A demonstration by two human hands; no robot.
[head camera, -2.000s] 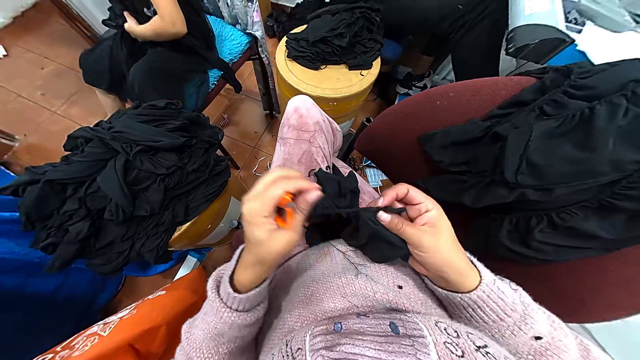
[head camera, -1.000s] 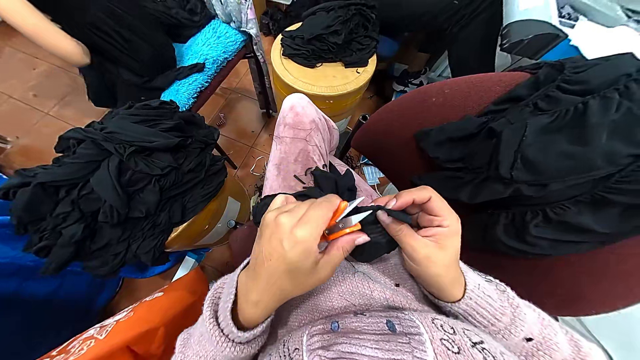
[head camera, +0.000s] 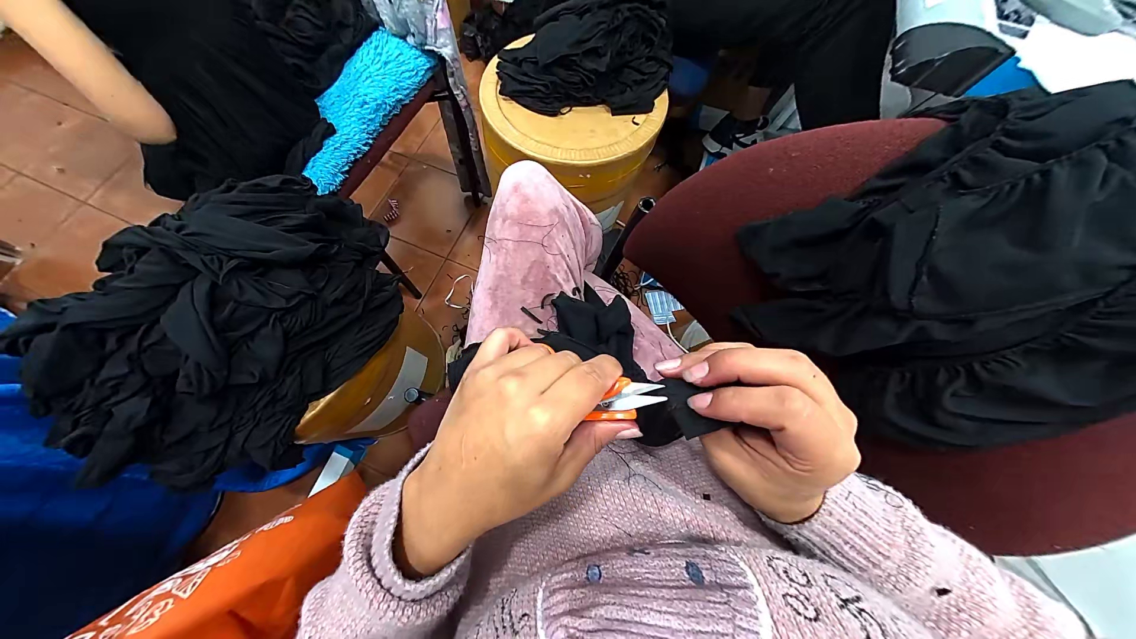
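Observation:
Orange-handled thread snips (head camera: 628,401) are in my left hand (head camera: 519,426), their blades slightly apart and pointing right. The tips lie against a black fabric piece (head camera: 657,417) in my lap. My right hand (head camera: 772,417) pinches the edge of this fabric between thumb and fingers, just right of the blades. More of the black cloth bunches up over my thigh behind the hands, partly hidden by my left hand.
A heap of black garments (head camera: 204,311) rests on a yellow drum (head camera: 382,390) at left. Another black pile (head camera: 590,53) tops a second drum (head camera: 568,133) ahead. Black ruffled garments (head camera: 976,266) drape a maroon chair (head camera: 763,186) at right. A person's arm (head camera: 98,71) shows upper left.
Two seconds ago my left hand was blurred and raised near the fabric; now the snips' blades are at the cloth. The person at upper left has shifted position.

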